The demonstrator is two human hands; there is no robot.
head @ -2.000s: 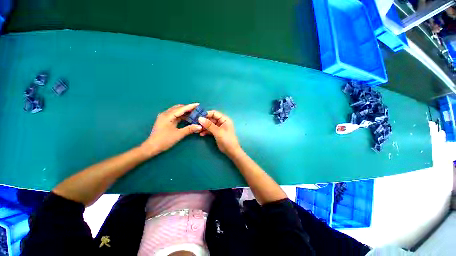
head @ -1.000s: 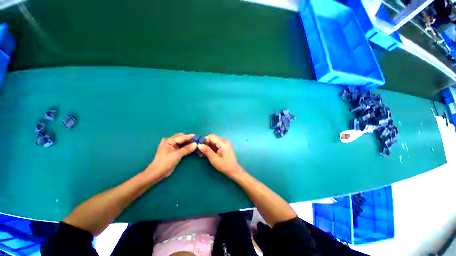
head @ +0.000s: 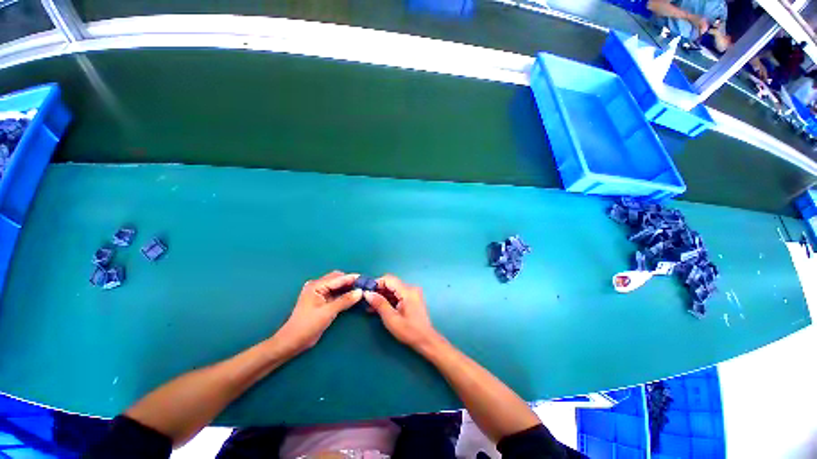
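Note:
A small dark plastic housing is held at the centre, a little above the green bench top, between both hands. My left hand pinches its left side with thumb and fingers. My right hand pinches its right side. The fingers cover much of the part, and whether a second piece is fitted to it cannot be told. Both hands are bare.
Several dark parts lie at the left. A small cluster sits right of centre. The right-hand pile has a white applicator bottle beside it. A shallow blue tray stands behind. A filled blue bin is at far left.
The view has tilted up, so the bench sits lower and more of the left bin and back rail shows. The hands have turned the housing and still hold it together.

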